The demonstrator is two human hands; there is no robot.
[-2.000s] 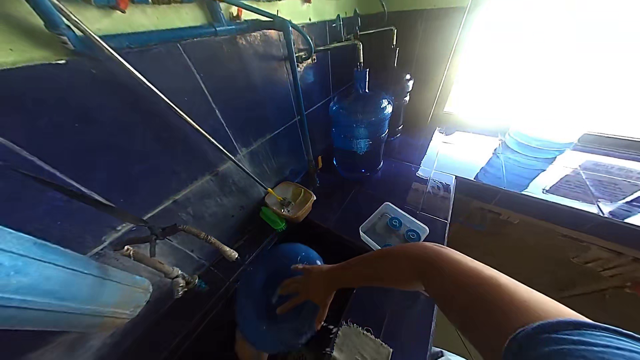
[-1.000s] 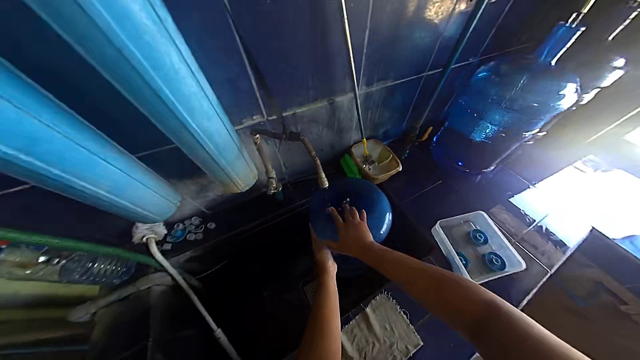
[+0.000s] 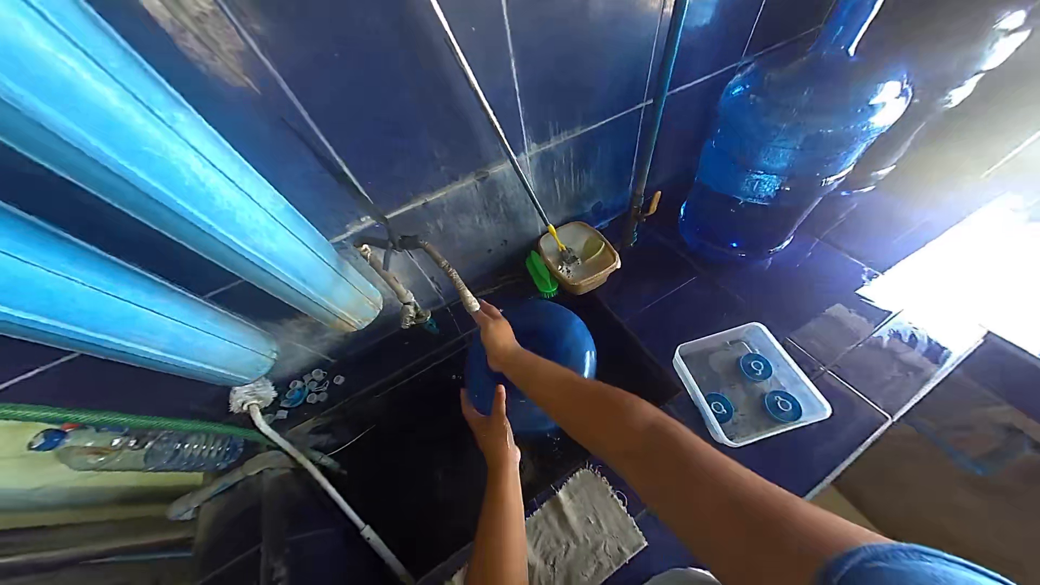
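A round blue plastic container (image 3: pixel 552 357), which looks like a water jug seen end-on, lies in the dark sink (image 3: pixel 398 479). My left hand (image 3: pixel 491 426) holds its lower left side, thumb and fingers spread around the edge. My right hand (image 3: pixel 494 335) is at its upper left edge, fingertips at the wrapped end of a tap pipe (image 3: pixel 455 280); whether they grip the pipe or the container is unclear. Just beyond the container are a green brush (image 3: pixel 541 275) and a beige tub (image 3: pixel 597 272) with a yellow-ended long rod (image 3: pixel 496 122) in it.
A large blue water jug (image 3: pixel 788 154) stands on the tiled ledge at right. Nearer is a clear tray (image 3: pixel 686 370) with blue caps. A ragged cloth (image 3: pixel 585 528) lies at the front edge. Pale blue cylinders (image 3: pixel 187 154), a white hose (image 3: pixel 325 487) and plastic bottles (image 3: pixel 154 449) are at left.
My right hand has moved from the top of the blue container to its upper left edge, by the tap pipe. My left hand, largely hidden before, now shows at its lower left side.
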